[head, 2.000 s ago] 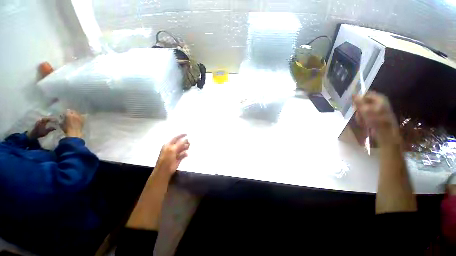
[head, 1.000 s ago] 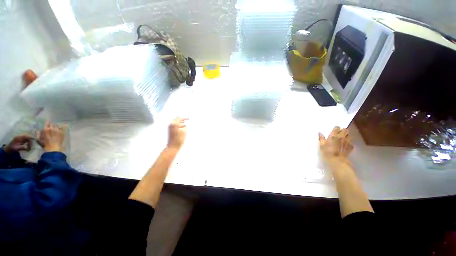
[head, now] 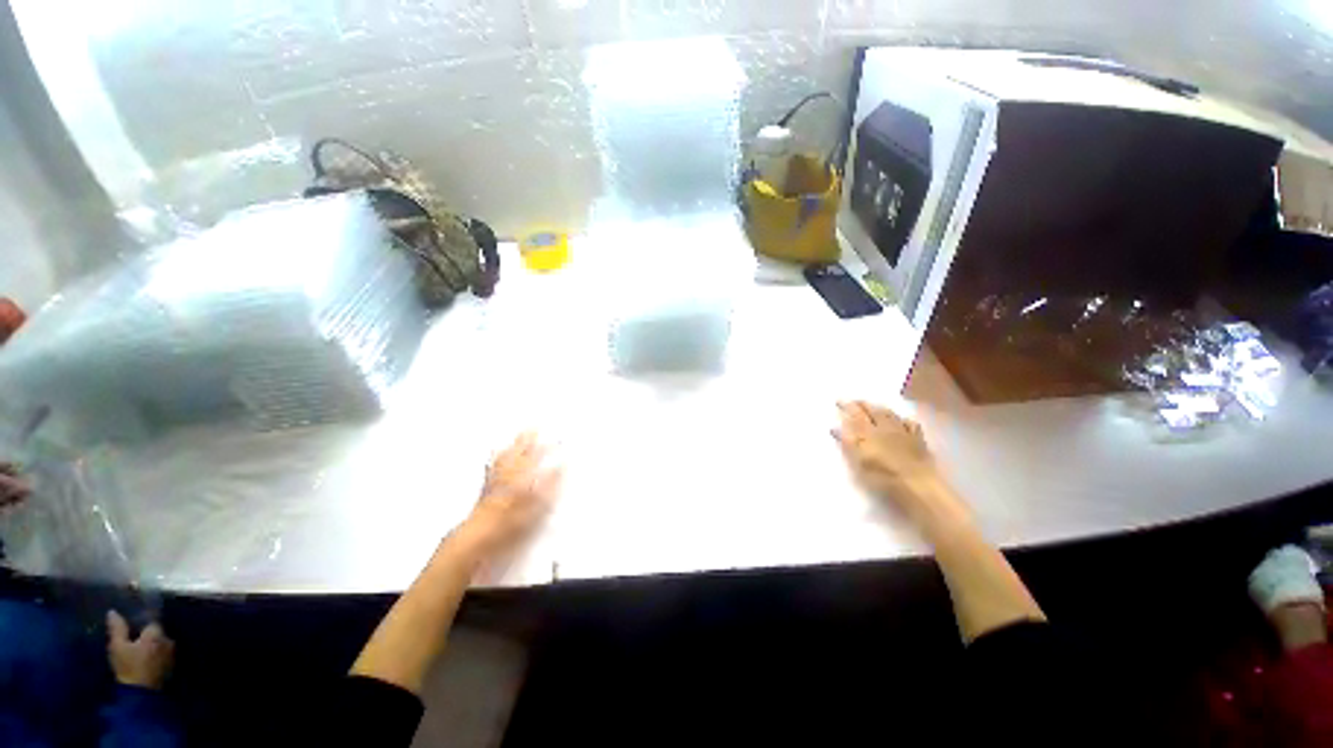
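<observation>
My left hand [head: 512, 485] lies low over the white table [head: 702, 482] near its front edge, palm down. My right hand [head: 883, 444] lies palm down on the right, fingers spread. Neither shows a clear grip. Glare washes out the surface between them, so I cannot tell whether clear film or a clear tray lies there. A tall translucent tray stack [head: 670, 219] stands behind, between my hands.
Left: long tray stack [head: 293, 300], dark patterned bag [head: 417, 241], person in blue [head: 44, 672] with clear film. Back: yellow tape roll [head: 544, 250], yellow container [head: 794, 208], black phone [head: 844, 289]. Right: large carton [head: 1082, 249] with crumpled film [head: 1206, 376], gloved hand [head: 1286, 577].
The view has swung right. My right hand, raised by the carton two seconds ago, is down at the table. The neighbour's near hand has dropped to the table edge with film.
</observation>
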